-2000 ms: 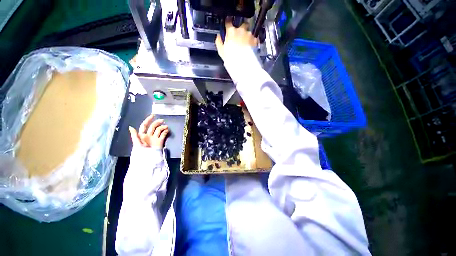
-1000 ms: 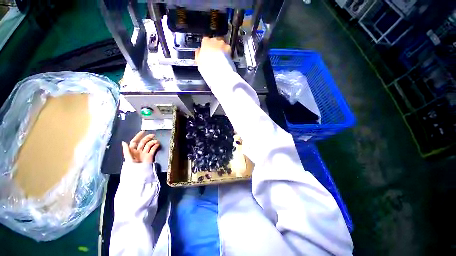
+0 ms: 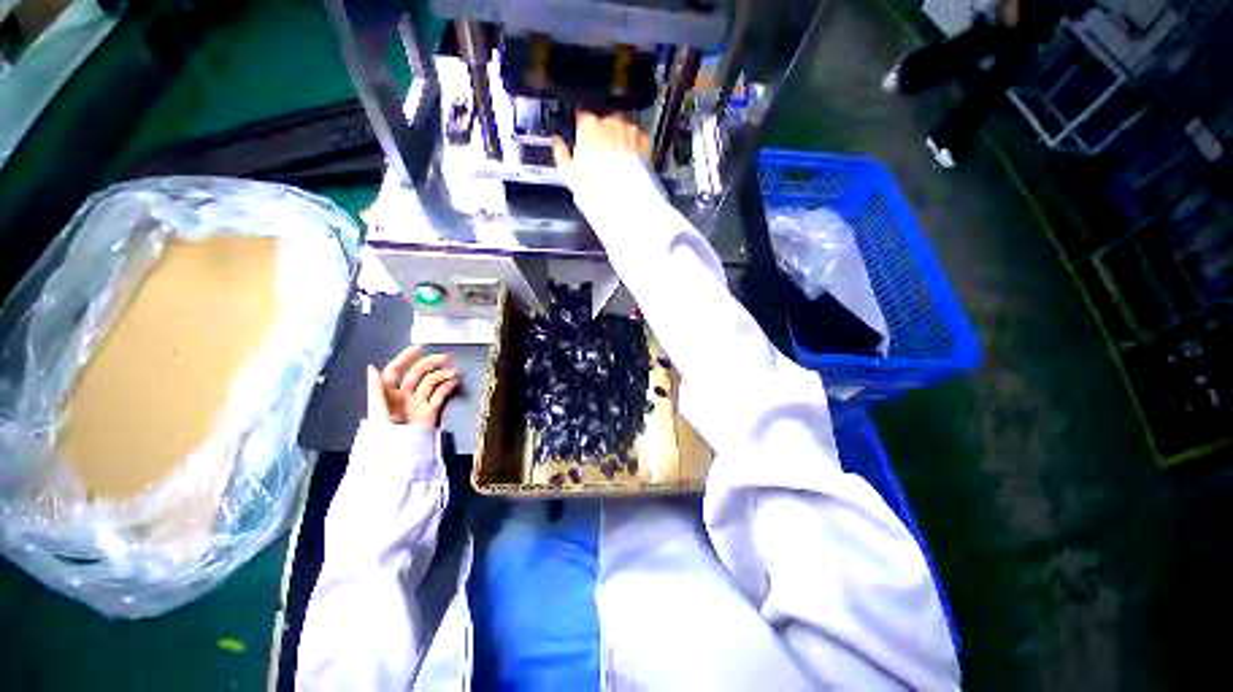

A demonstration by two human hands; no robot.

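My right hand (image 3: 609, 139) reaches into the bench press (image 3: 446, 203), at the front of the dark die set (image 3: 582, 68). Its fingertips are hidden, so I cannot tell what it holds. My left hand (image 3: 414, 387) rests empty on the dark bench top, fingers apart, below the green start button (image 3: 429, 293). An open cardboard box (image 3: 494, 406) stands against the press front above my lap. Small black finished parts (image 3: 584, 385) lie heaped in it and reach up into the discharge chute (image 3: 537, 275).
A bagged carton (image 3: 176, 352) lies at the left. A blue perforated crate (image 3: 933, 304) at the right holds a clear plastic bag (image 3: 807, 250), a white sheet and black pieces. A deeper blue bin (image 3: 879, 466) is below it. A person's legs (image 3: 947, 81) and racks show at the upper right.
The view has shifted. My right hand stays inside the press. My left hand stays on the bench. A person's legs now show at the upper right.
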